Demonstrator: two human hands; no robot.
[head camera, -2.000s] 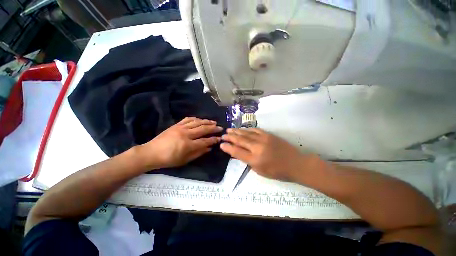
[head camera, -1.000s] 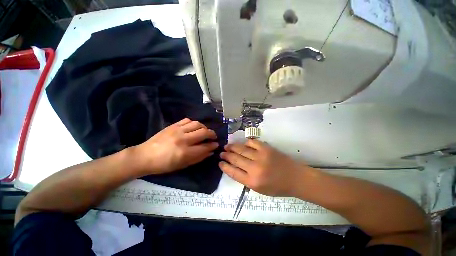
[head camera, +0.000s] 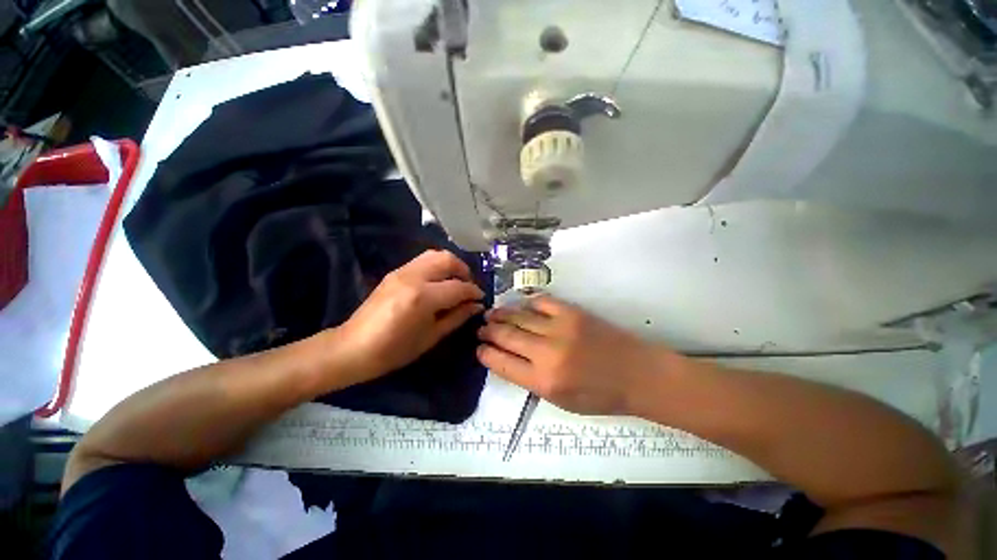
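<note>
A black garment piece (head camera: 295, 219) lies rumpled on the white table, left of the presser foot and needle area (head camera: 497, 258). My left hand (head camera: 410, 312) rests on the cloth, thumb and fingertips pinching its right-hand edge just in front of the foot. My right hand (head camera: 563, 356) lies beside that edge, its fingertips touching the cloth close to my left fingertips. A small cream ridged knob (head camera: 531, 278) sits beside the foot, just behind my right fingers. A thin pointed metal tool (head camera: 522, 427) sticks out from under my right hand. The needle tip cannot be made out.
The off-white machine head (head camera: 634, 120) fills the top right, with a cream tension dial (head camera: 552, 153). A printed ruler (head camera: 612, 440) runs along the table's front edge. A red-rimmed basket (head camera: 93, 263) with white lining stands at the left. White cloth (head camera: 262, 514) shows below the table.
The view has shifted. My left hand's fingers have bunched from lying flatter into a pinch at the cloth edge. The cloth's front corner reaches a little nearer the ruler than two seconds ago.
</note>
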